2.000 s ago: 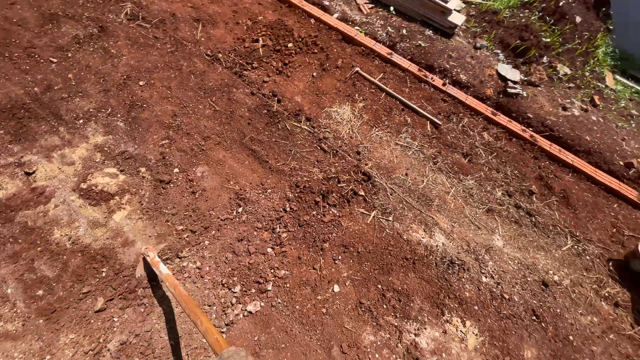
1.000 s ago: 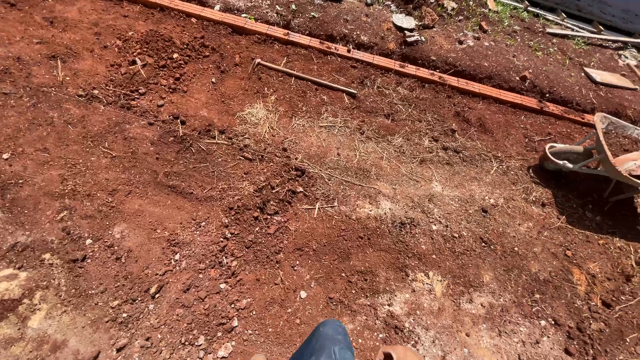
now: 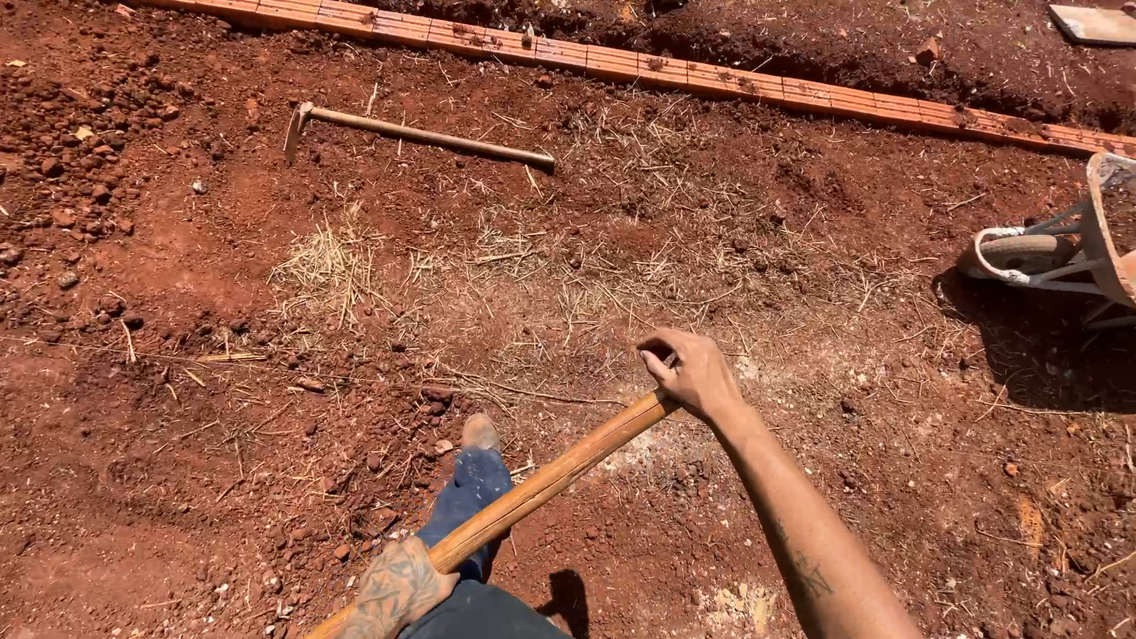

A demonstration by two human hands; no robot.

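Note:
A thick wooden tool handle (image 3: 541, 484) slants up to the right across the lower middle of the view; its lower end runs out of frame. My left hand (image 3: 401, 581), tattooed on its back, is closed around the lower part. At the upper end is my right hand (image 3: 697, 373), with curled fingers and the palm side against the handle's tip; how firmly it grips does not show. Farther off, a hoe (image 3: 426, 138) lies on the red soil, its blade at the left.
A row of hollow orange bricks (image 3: 612, 64) crosses the top, beside a trench. At the right edge stands a wheelbarrow (image 3: 1105, 235). Dry straw (image 3: 333, 266) and loose clods (image 3: 80, 169) lie on the ground. My booted foot (image 3: 480, 433) is below centre.
Both hands and the long handle have come into view. Two seconds ago a wooden handle showed at the lower left. The view has shifted right, bringing in the wheelbarrow.

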